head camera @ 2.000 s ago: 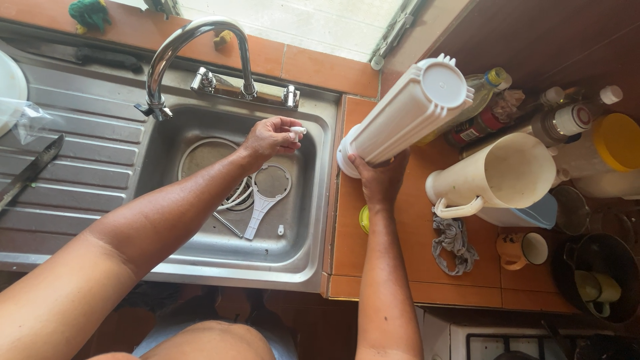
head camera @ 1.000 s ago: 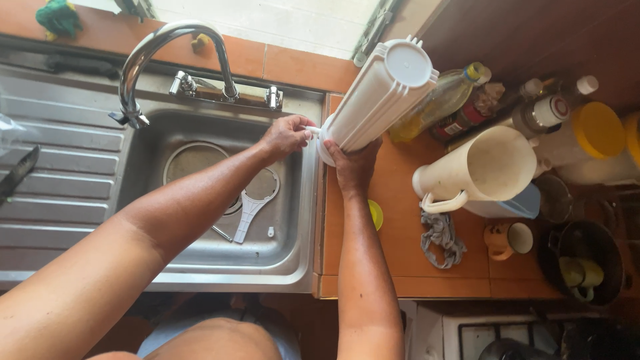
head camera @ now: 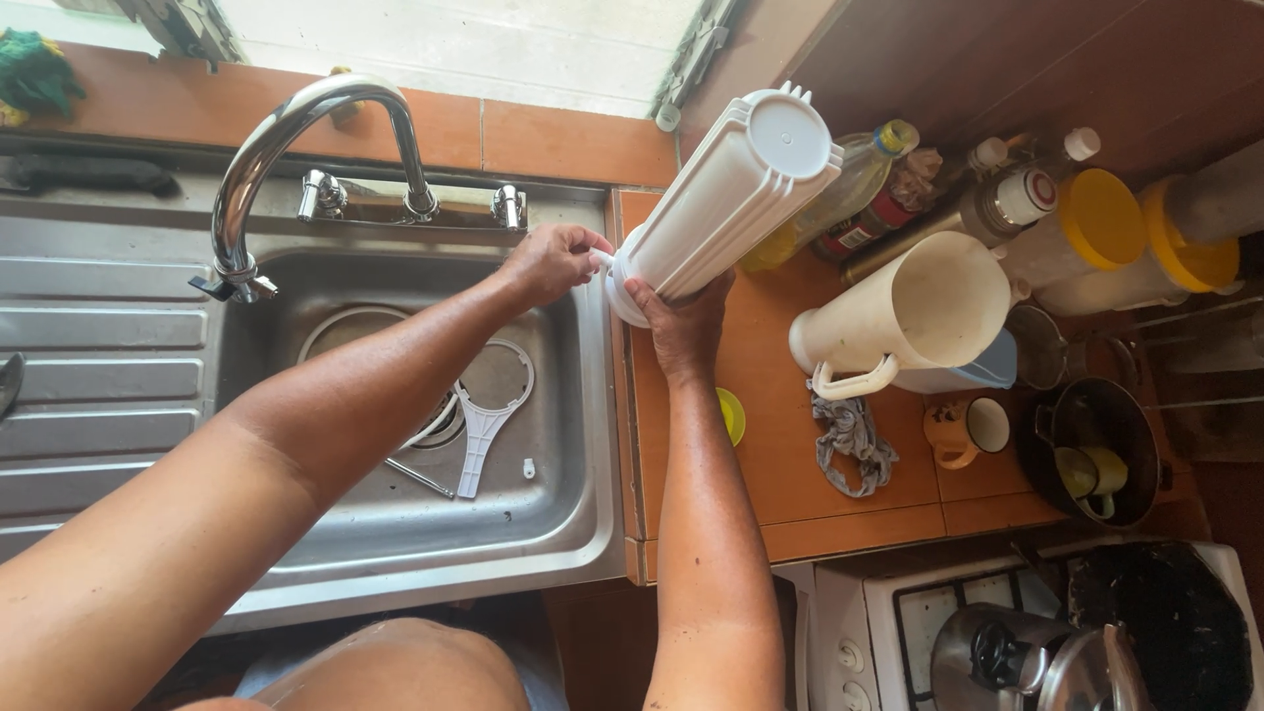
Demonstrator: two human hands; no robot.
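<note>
My right hand (head camera: 691, 321) grips the lower end of a white plastic water filter housing (head camera: 716, 202), which leans up and to the right above the counter. Between the fingertips of my left hand (head camera: 555, 265) is a small white fitting (head camera: 600, 259), held against the side of the housing's base. In the steel sink (head camera: 385, 543) below lie a white plastic filter wrench (head camera: 484, 434), coiled white tubing (head camera: 341, 314), a thin metal rod (head camera: 420, 477) and a small white part (head camera: 528, 468). My left forearm hides part of the tubing.
A chrome faucet (head camera: 232, 178) arches over the sink's left side. Right of the housing stand bottles, a cream pitcher (head camera: 889, 306), a grey rag (head camera: 851, 439), an orange mug (head camera: 953, 434) and a black pot (head camera: 1101, 420). The stove (head camera: 869, 612) is at lower right.
My left hand, over the sink with the small white piece two seconds ago, has moved right to the housing's base. My right hand keeps its grip on the housing. The view has shifted.
</note>
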